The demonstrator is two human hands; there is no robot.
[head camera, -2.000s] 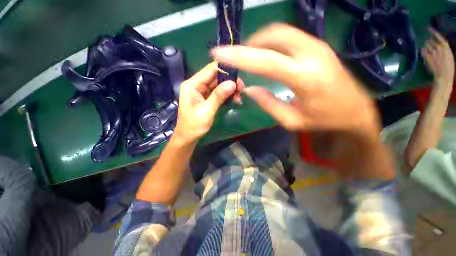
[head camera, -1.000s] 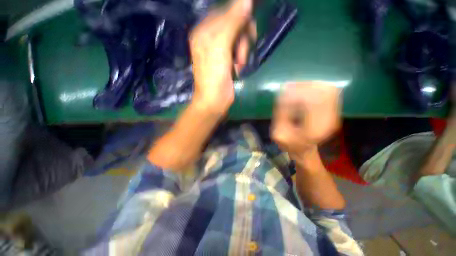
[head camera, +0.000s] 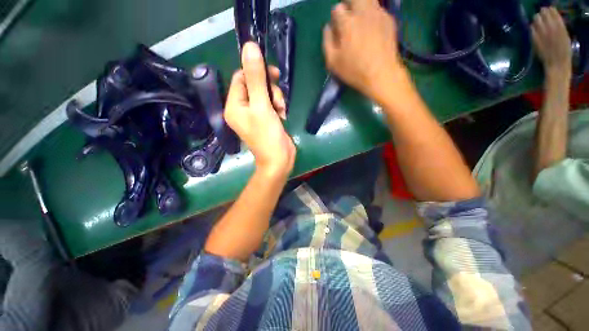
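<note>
My left hand is shut on a long, glossy dark shell piece, which points away from me and is cut off by the top edge. My right hand is further right near the top edge, palm down, its fingers partly hidden. A dark tapering piece sticks out below my right hand; I cannot tell whether the hand grips it. Another long dark piece lies on the green table, just right of the held piece.
A tangled pile of dark curved bands lies at the left. A thin metal rod tool lies at the left table edge. More dark curved units lie at the right, beside another person's hand. A pale rail crosses behind.
My left hand held an open piece with yellow wires; it now holds a glossy piece with no wires showing. My right hand dropped near the table edge, then moved up over the table.
</note>
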